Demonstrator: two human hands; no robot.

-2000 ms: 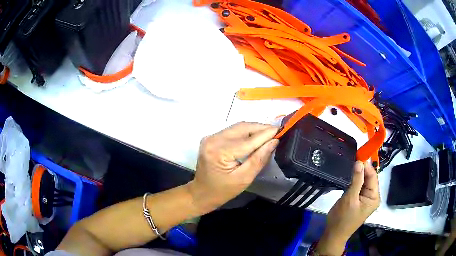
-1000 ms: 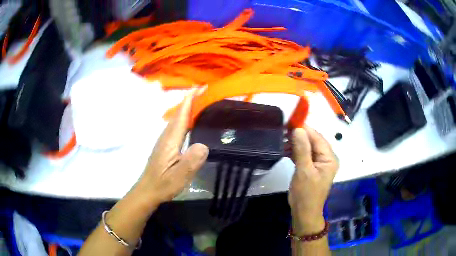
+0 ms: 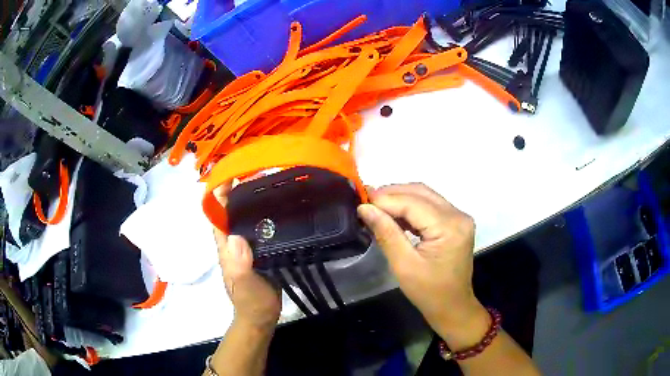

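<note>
A black power bank (image 3: 301, 213) is between my hands above the bench, its round badge facing up and several short black charging cables (image 3: 312, 286) hanging from its near edge. An orange carry strap (image 3: 283, 152) arches over its far side. My left hand (image 3: 248, 275) grips the unit's left near corner, with part of the hand hidden behind it. My right hand (image 3: 422, 242) pinches the strap's right end against the unit's right side with thumb and fingers. Whether the strap ends are fastened cannot be seen.
A heap of orange straps (image 3: 294, 95) lies behind the unit, with a blue bin (image 3: 272, 29) beyond. Black cables (image 3: 536, 44) and a black block (image 3: 602, 70) are at right. White bags (image 3: 173, 220) and black units (image 3: 106, 235) are at left. A metal post (image 3: 66, 125) crosses upper left.
The view has shifted. My left hand has moved from the strap's left side to the unit's near left corner. The strap now arches over the unit. My right hand remains at its right end.
</note>
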